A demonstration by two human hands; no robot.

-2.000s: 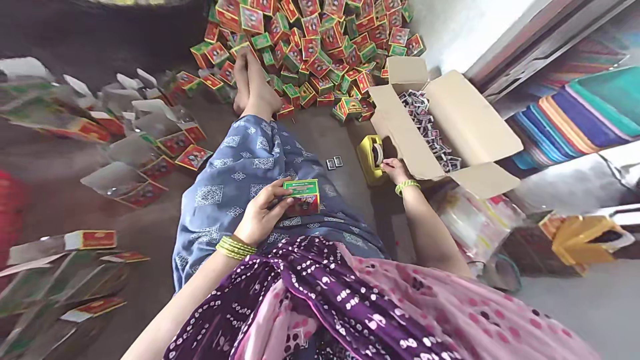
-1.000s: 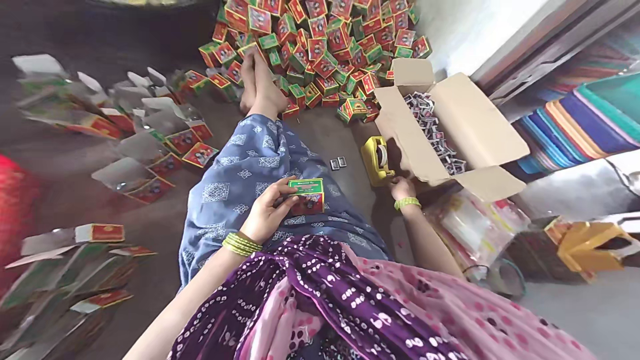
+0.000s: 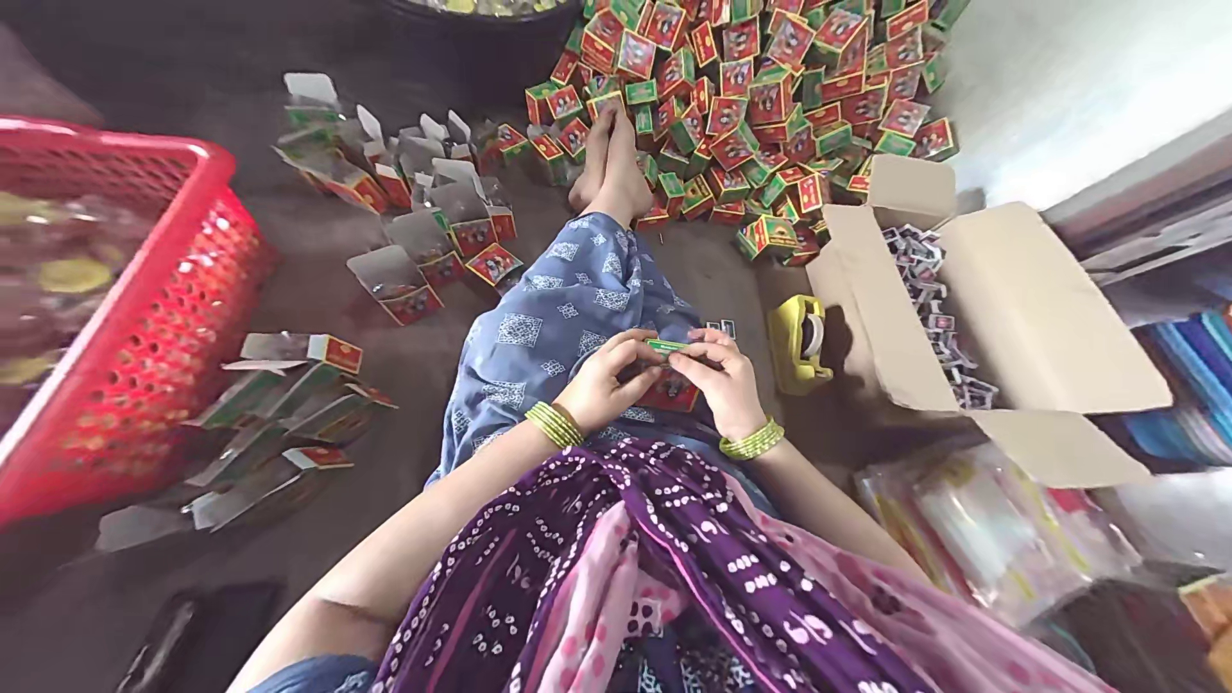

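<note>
A small red and green cardboard box (image 3: 671, 390) is held over my lap between my two hands. My left hand (image 3: 616, 377) grips its left side, with fingers at the green top edge. My right hand (image 3: 720, 380) has its thumb and fingers at the right end of that same edge. Whether tape lies under the fingers cannot be told. A yellow tape dispenser (image 3: 801, 345) with a white roll stands on the floor to the right. Two small dark pieces (image 3: 722, 328) lie beyond my right hand, partly hidden by it.
An open carton (image 3: 905, 361) of small items stands right, beside plastic packets (image 3: 991, 529). Many closed boxes (image 3: 751, 106) are heaped ahead. Open boxes (image 3: 395, 279) and flattened-looking ones (image 3: 279, 404) lie left, near a red plastic basket (image 3: 183, 337). A dark tub (image 3: 481, 43) stands beyond.
My right hand has left the tape dispenser's side and come to the box over my lap. My left hand stays at the box. The view has shifted, showing more of the red basket.
</note>
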